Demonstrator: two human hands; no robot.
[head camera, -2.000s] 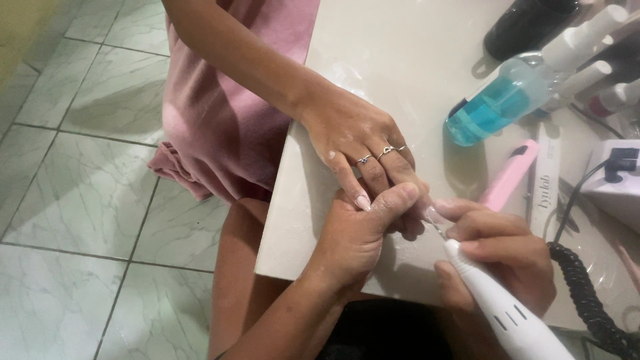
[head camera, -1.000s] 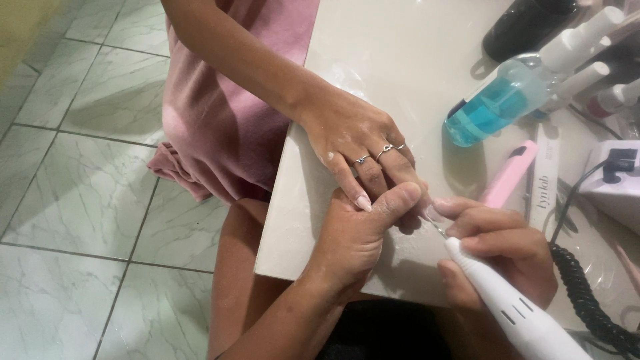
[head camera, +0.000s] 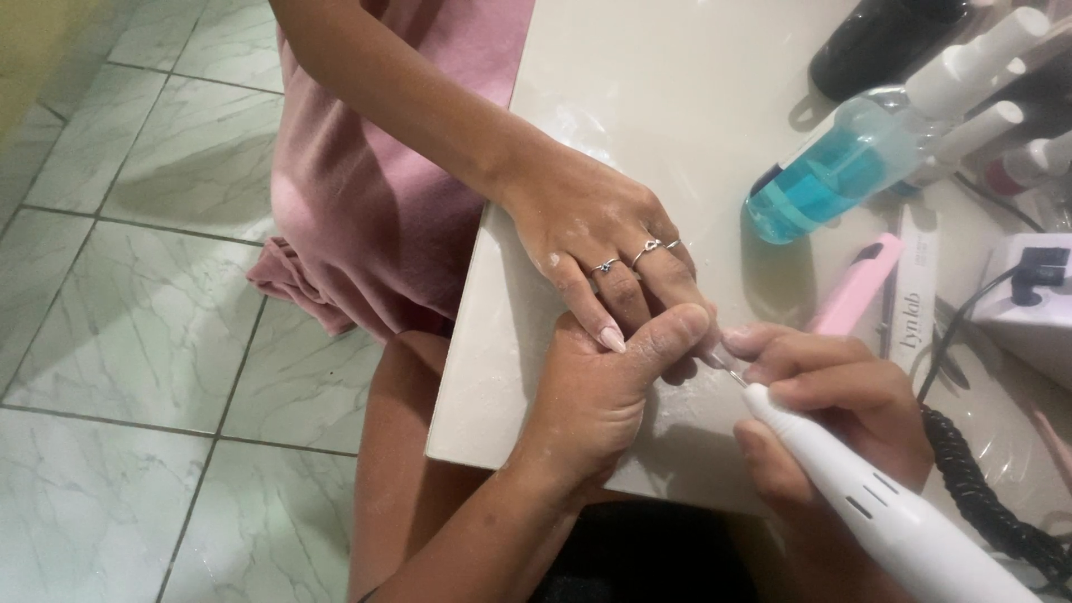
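Observation:
My left hand (head camera: 590, 402) holds a finger of another person's hand (head camera: 599, 213), its thumb on top. That hand wears thin silver-coloured rings and lies palm down at the table corner, with white dust on the skin. My right hand (head camera: 846, 394) grips a white electric nail drill (head camera: 863, 486) near its front end. The drill's thin metal bit (head camera: 736, 378) is at the nail of the held finger; whether it touches cannot be told. My left fingers are partly hidden under the other person's hand.
On the white table (head camera: 670, 75) stand a spray bottle of blue liquid (head camera: 825, 180) and a black bottle (head camera: 888, 42). Near my right hand lie a pink implement (head camera: 858, 285), a nail file (head camera: 913, 293), a white device (head camera: 1026, 293) with a cable, and a black coiled cord (head camera: 976, 490).
My right hand and the drill have shifted slightly around the held fingertip. My left hand keeps its hold on the other person's finger.

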